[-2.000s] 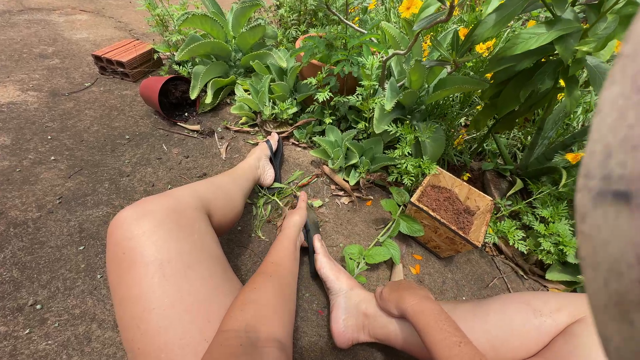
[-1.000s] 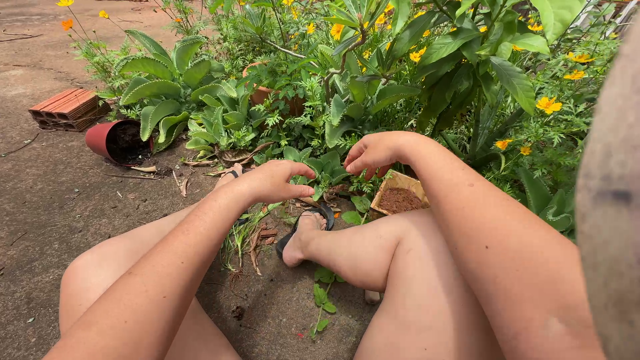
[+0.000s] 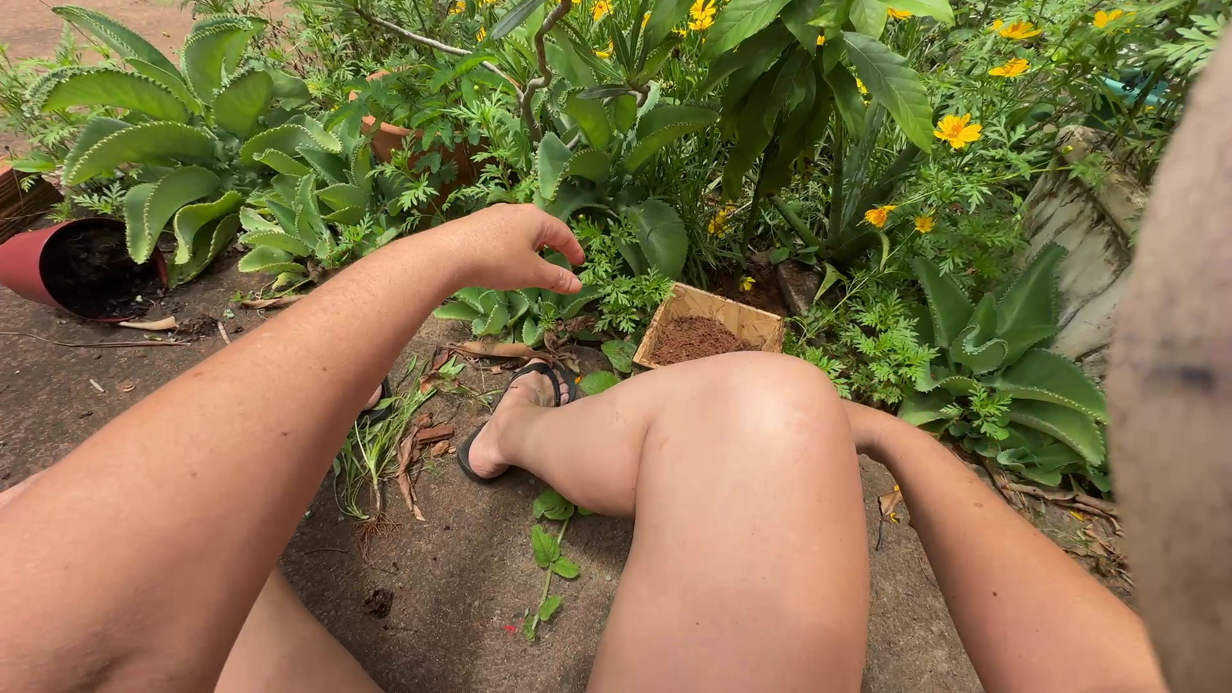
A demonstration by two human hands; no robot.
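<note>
My left hand [image 3: 525,248] hangs in the air above the plants, its thumb and fingers apart and nothing seen between them. It is nearest to a small succulent [image 3: 520,310] and left of a square wooden planter box [image 3: 710,310] that holds reddish-brown soil. Behind my raised knee my right hand is hidden; only the wrist and forearm show, right of the knee. Between my legs a leafy green cutting [image 3: 547,563] lies on the concrete. Pulled grass with roots [image 3: 371,462] lies left of my sandalled foot [image 3: 520,423].
A tipped red plastic pot [image 3: 34,265] with dark soil lies at the left, by bricks [image 3: 24,200]. Toothed-leaf succulents [image 3: 164,125] and yellow flowers [image 3: 958,130] fill the bed behind. A terracotta pot [image 3: 390,140] stands among leaves. A blurred pale surface [image 3: 1169,385] blocks the right edge.
Both hands were raised over the plants one second ago; my right hand has since gone down behind the knee. My left hand remains raised. The sandal, loose beside the foot earliest, is on it.
</note>
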